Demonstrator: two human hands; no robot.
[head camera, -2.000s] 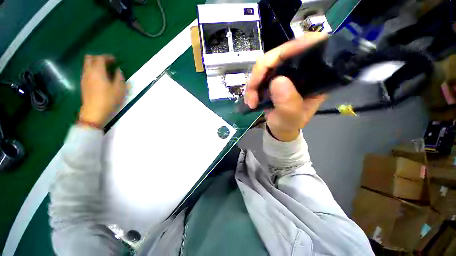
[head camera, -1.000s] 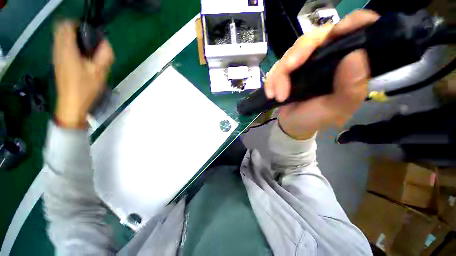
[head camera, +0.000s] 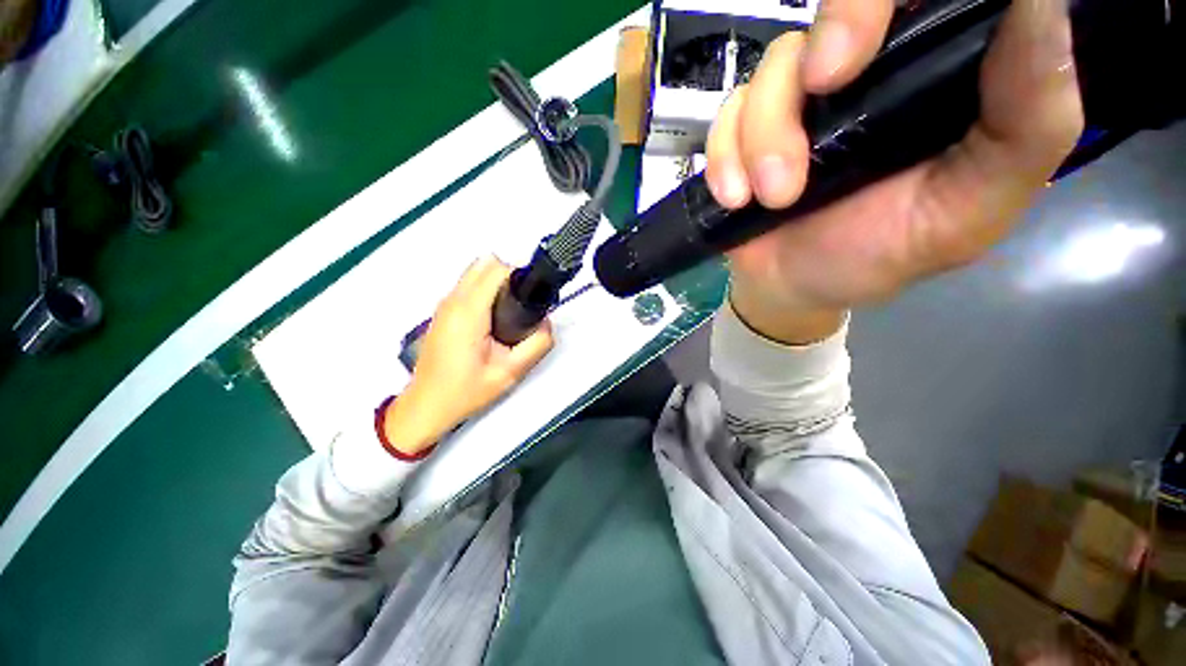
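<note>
My left hand is closed around the dark handle of a hair dryer over the white work pad. Most of the dryer's head is hidden below my fist. A ribbed strain relief leaves the handle end, and the bundled power cord lies above it. My right hand grips the thick black electric screwdriver. Its thin bit points left and reaches the handle end beside the strain relief. Whether a screw is at the tip cannot be told.
The screw feeder stands behind the screwdriver, partly hidden by my right hand, with a tan block beside it. Another hair dryer with its cord lies on the green bench at left. Cardboard boxes are at lower right.
My left hand has come back from the far left of the green line with a dryer and is now over the pad. The screwdriver's bit is now at the dryer's handle end.
</note>
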